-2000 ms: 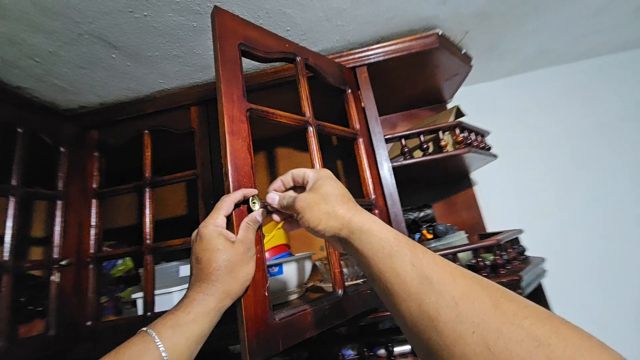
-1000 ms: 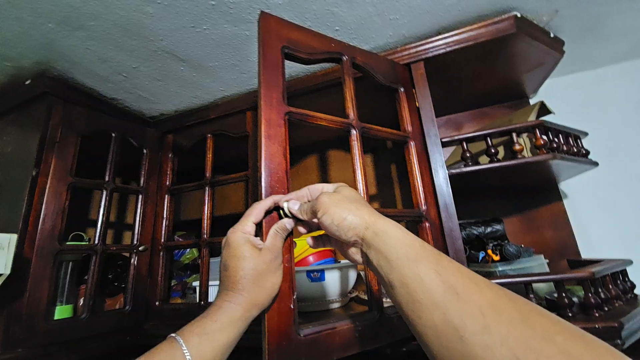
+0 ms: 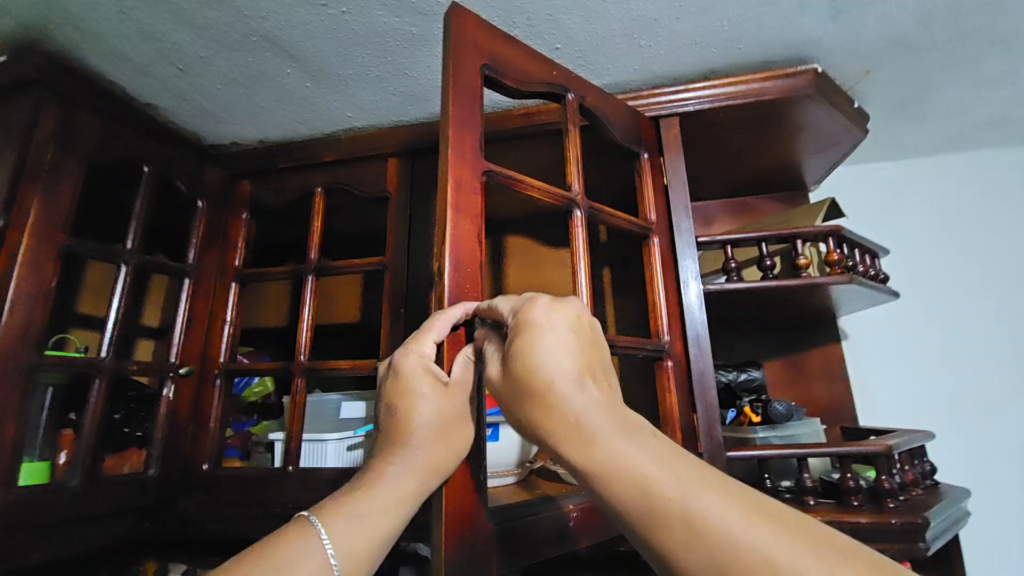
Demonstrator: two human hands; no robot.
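Observation:
A dark red wooden cabinet door [image 3: 462, 200] with a divided window frame stands swung out from the wall cabinet. My left hand [image 3: 428, 392], a chain bracelet [image 3: 320, 542] on its wrist, grips the door's free edge at mid height, thumb on the face and index finger reaching round. My right hand [image 3: 552, 364] meets it there, with its thumb and fingers pinched at a small dark piece on the stile. The fingers hide most of that piece, so its kind cannot be told. Behind the door a white bowl [image 3: 508, 456] sits on the cabinet shelf.
Closed cabinet doors [image 3: 308, 320] are at the left, with a white plastic container [image 3: 324, 448] behind one. At the right, open corner shelves [image 3: 800, 292] with turned spindles hold a clear box [image 3: 772, 432] and other items. The ceiling [image 3: 320, 72] is close above the door.
Both hands stay together at the door edge. The small brass-coloured piece seen between the fingers two seconds ago is now mostly covered by the right hand. The view has shifted.

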